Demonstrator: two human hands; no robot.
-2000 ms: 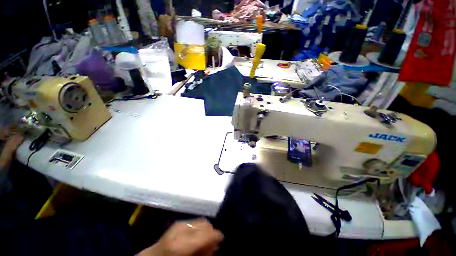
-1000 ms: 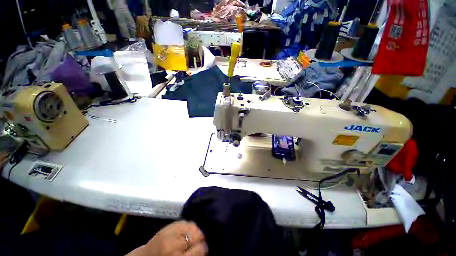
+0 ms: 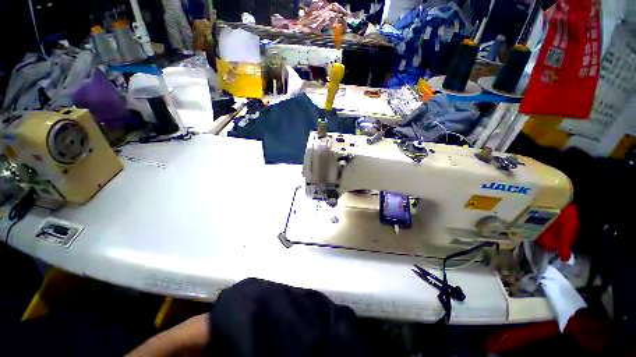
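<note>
The dark garment (image 3: 279, 317) is a bunched, rounded black mass at the bottom centre, against the front edge of the white table. My left hand (image 3: 183, 337) comes in from the lower left and meets the left side of the garment. Only the wrist and part of the hand show. Its fingers are hidden by the cloth, so I cannot tell whether they grip it. My right hand is out of the picture.
The cream JACK sewing machine (image 3: 432, 188) stands ahead on the white table (image 3: 188, 209). Black snips (image 3: 439, 282) and a cord lie near its right end. A smartphone (image 3: 395, 209) is under its arm. A neighbouring machine (image 3: 66, 153) stands at left.
The garment has moved left and lower. My left hand has moved left, and its fingers have gone out of sight at the cloth. The view has shifted to the right.
</note>
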